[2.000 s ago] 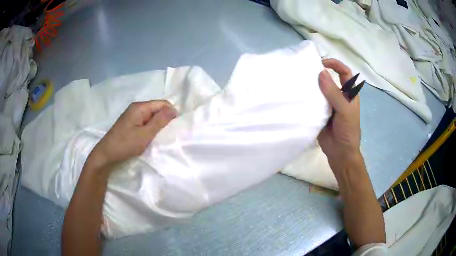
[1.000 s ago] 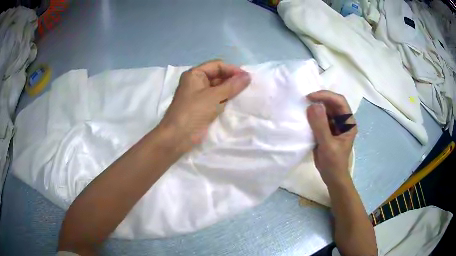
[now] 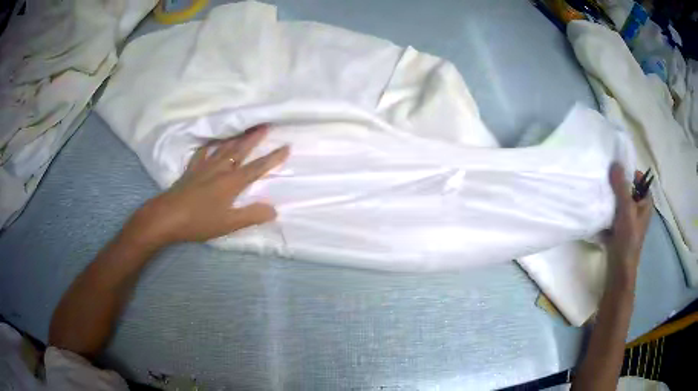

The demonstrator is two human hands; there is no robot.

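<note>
A shiny white sleeve lining [image 3: 413, 202] lies stretched left to right on the table. The matte off-white jacket shell [image 3: 329, 65] is spread behind it. My left hand [image 3: 222, 183] lies on the lining at the left, palm down with fingers spread. My right hand [image 3: 629, 210] grips the lining's far right end. The dark blades of the snips [image 3: 643, 184] stick out of my right hand; the rest of them is hidden in it. Below that hand a matte off-white part [image 3: 566, 279] of the jacket shows, with a tan ticket [image 3: 546, 305] at its edge.
Grey-blue table [image 3: 344, 328] with a curved edge. Off-white garments are piled at the left [image 3: 46, 92], and another garment [image 3: 643, 99] lies at the right. A yellow tape roll [image 3: 180, 11] is at the top left. A yellow wire rack [image 3: 650, 355] is at the lower right.
My left hand has gone from pinching cloth near the middle to lying flat at the left. My right hand has moved right, and the lining is now pulled out long. The view has shifted.
</note>
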